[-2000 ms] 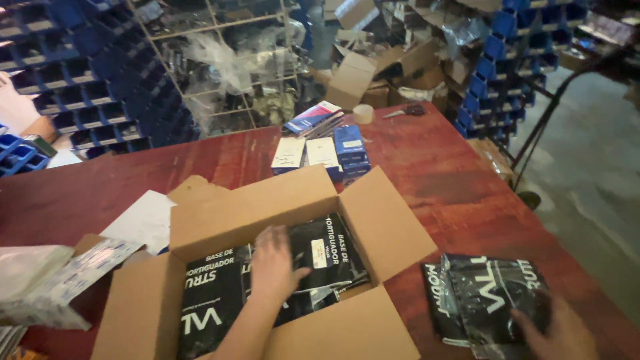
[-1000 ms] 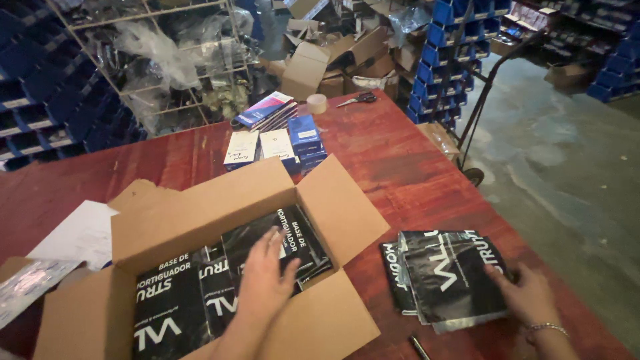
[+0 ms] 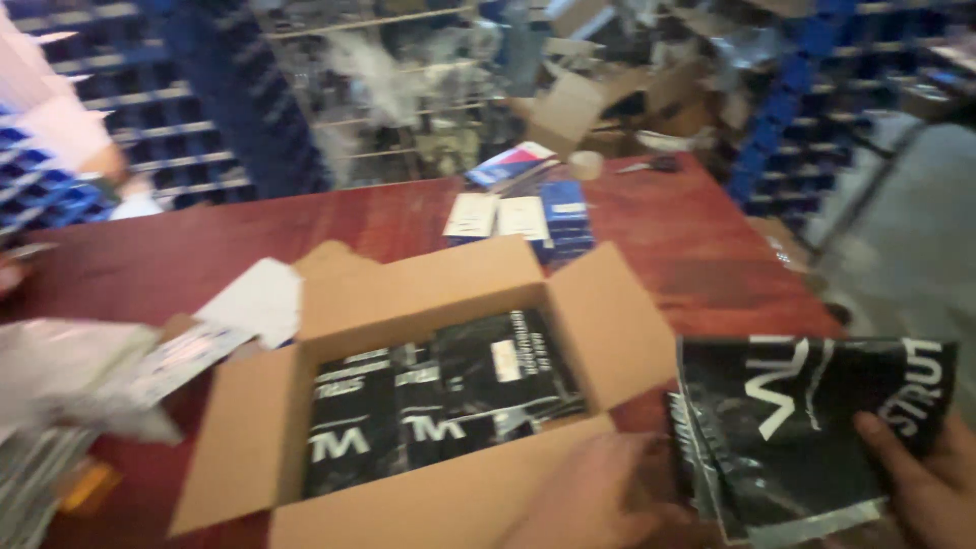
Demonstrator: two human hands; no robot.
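Observation:
An open cardboard box (image 3: pixel 442 488) stands on the red table, its flaps spread. Black printed plastic packages (image 3: pixel 488 366) lie flat inside it. At the lower right my right hand (image 3: pixel 923 473) grips a black plastic package (image 3: pixel 801 427) by its right side, thumb on top; part of another black package shows beneath its left edge. Blurred by motion, my left hand (image 3: pixel 602 496) is over the box's near right flap, just left of that package; its fingers are unclear, and whether it holds anything cannot be told.
Behind the box sit small blue and white boxes (image 3: pixel 568 217), a tape roll (image 3: pixel 585 165) and scissors (image 3: pixel 648 165). Plastic bags (image 3: pixel 69 366) and white paper (image 3: pixel 259 301) lie at left. Another person (image 3: pixel 114 164) is at the far left. Racks of blue bins (image 3: pixel 229 99) stand beyond the red table (image 3: pixel 686 252).
My left hand has left the packages inside the box and moved right, toward the package at my right hand. That package is now raised in my right hand.

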